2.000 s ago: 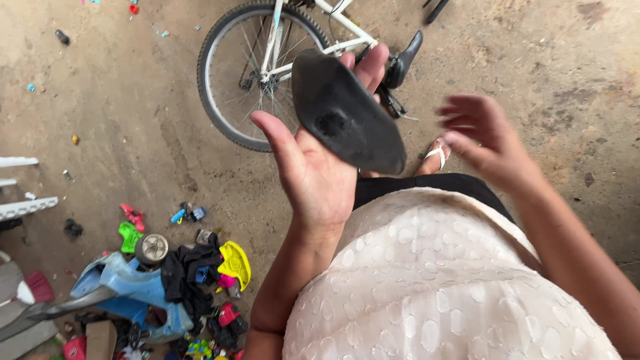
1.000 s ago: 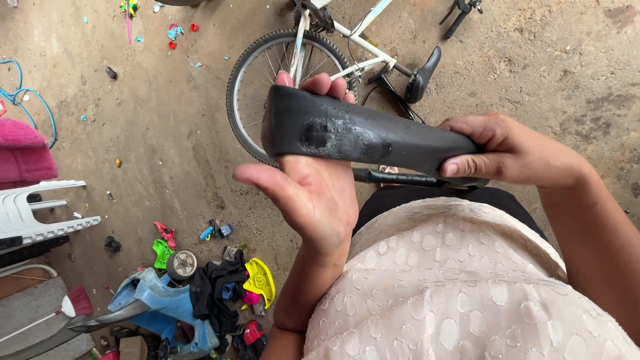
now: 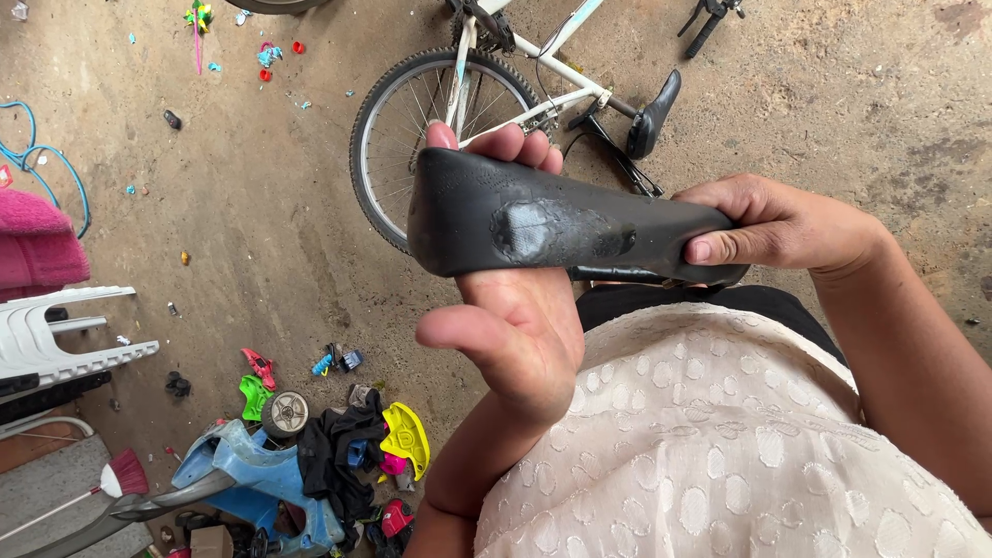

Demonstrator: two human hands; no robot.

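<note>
A long black rubber-like piece (image 3: 465, 209) spans both hands, broad at its left end and narrower at its right. A shiny, rough-edged patch shows on its upper face, with a smaller dark spot to the right of it. My left hand (image 3: 519, 333) lies palm up under the broad end, its fingertips showing past the far edge and its thumb apart from the piece. My right hand (image 3: 775, 225) grips the narrow end, thumb on top. The piece hides the middle of my left hand's fingers.
A white bicycle (image 3: 570, 74) with a black saddle (image 3: 655, 116) lies on the concrete floor beyond my hands. At left are a white plastic chair (image 3: 77, 353), a pink towel (image 3: 39, 240) and a broom (image 3: 124, 474). Scattered toys, a blue plastic object (image 3: 248, 465) and black cloth (image 3: 341, 449) lie at lower left.
My right hand, apart from the black piece two seconds ago, has come to it and taken hold of its narrow end. The piece has turned from a slant to nearly level across the view.
</note>
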